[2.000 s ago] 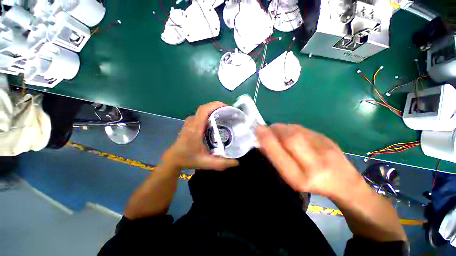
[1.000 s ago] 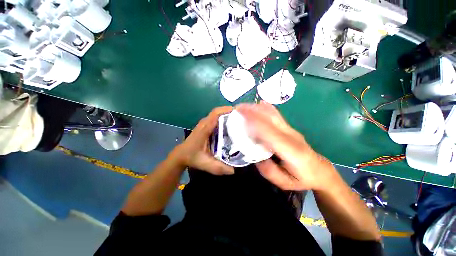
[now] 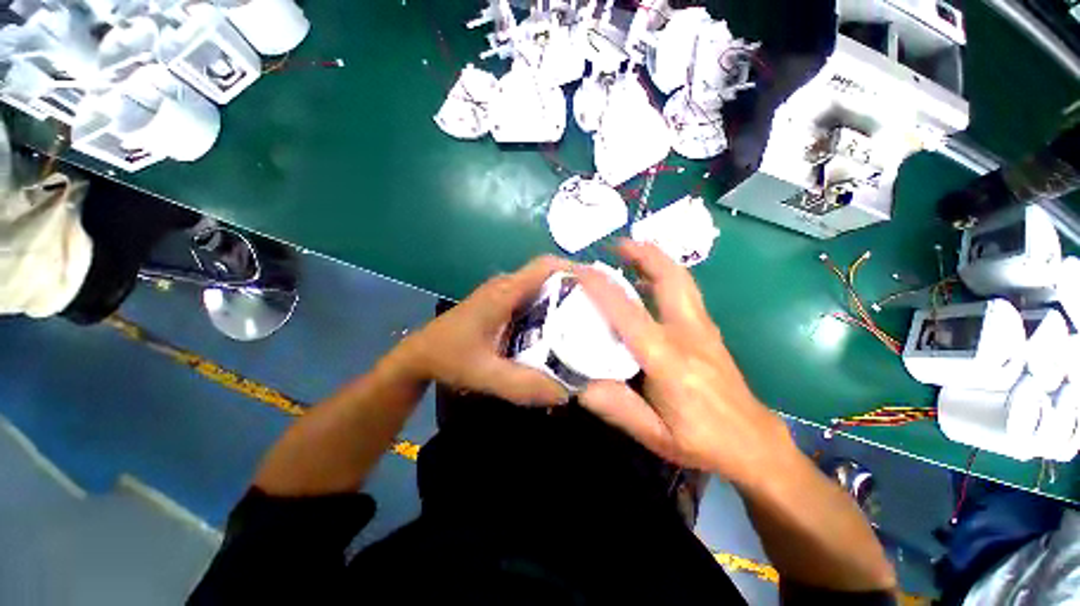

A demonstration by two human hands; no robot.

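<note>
A white rounded housing (image 3: 535,337) is held over my lap, just off the bench edge, with its dark opening facing left and up. A white end cover (image 3: 592,335) lies on the housing's open end, partly hidden by my fingers; I cannot tell whether it is seated. My left hand (image 3: 480,343) is wrapped around the housing's left side. My right hand (image 3: 675,367) grips the cover and the housing's right side, thumb below and fingers above. Both hands are bare.
White covers with thin wires (image 3: 586,213) are piled on the green mat (image 3: 355,178) ahead. White housings (image 3: 178,118) stand at left, housing units with coloured wires (image 3: 989,408) at right. A grey-white metal box (image 3: 817,178) stands front right. People's sleeves show left (image 3: 42,249) and right.
My right hand has moved from beside the open housing onto it with the white cover, which now hides much of the opening. The view has shifted, showing more of the cover pile.
</note>
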